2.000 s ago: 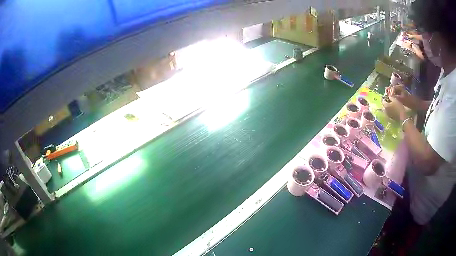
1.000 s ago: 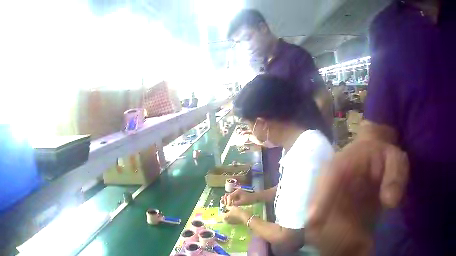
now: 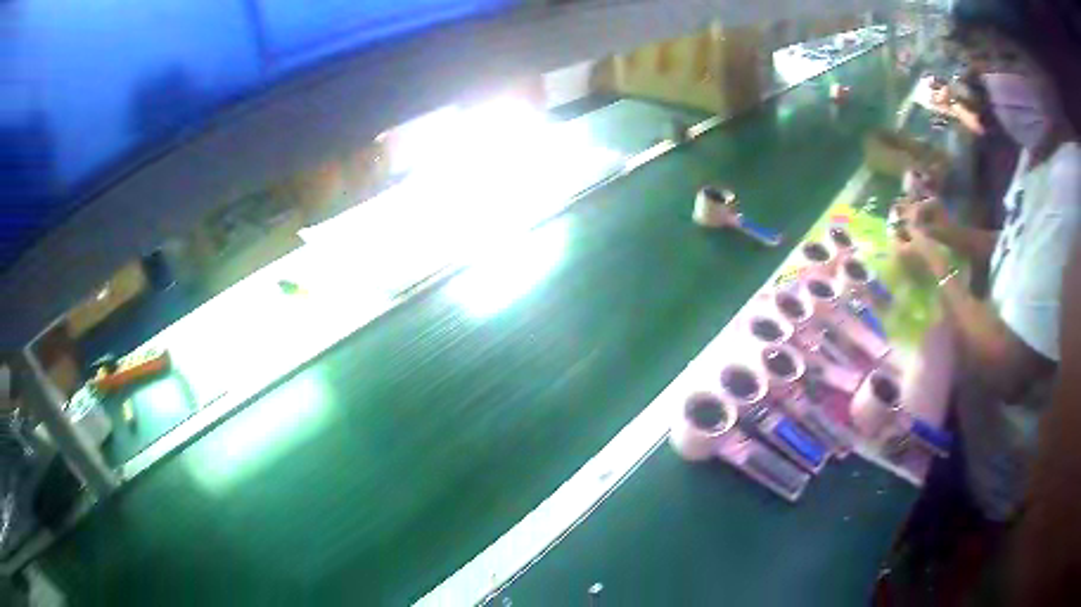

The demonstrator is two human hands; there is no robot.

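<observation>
Neither of my hands can be made out. Several pink part-assembled fan units lie in rows on a pink sheet and the bench edge at right. The nearest fan unit [image 3: 709, 413] has a round head with a dark opening and a greyish handle pointing lower right. The unit beside it [image 3: 744, 384] shows a blue battery cell [image 3: 797, 440] in its handle. Another fan unit [image 3: 881, 401] lies apart to the right, with blue in its handle. One more unit [image 3: 715, 208] lies on the belt, its blue handle pointing right.
The green conveyor belt [image 3: 510, 391] runs diagonally, with a pale edge rail [image 3: 557, 522]. A seated neighbour [image 3: 1031, 249] works with both hands over a yellow-green mat [image 3: 907, 279]. A blurred skin-coloured shape [image 3: 1053, 510] fills the lower right edge; whose is unclear. A blue bin [image 3: 119, 107] is upper left.
The view swung up to people and a large blurred hand, then back down. The unit on the belt has come nearer along it. A small pink item now shows farther up the belt.
</observation>
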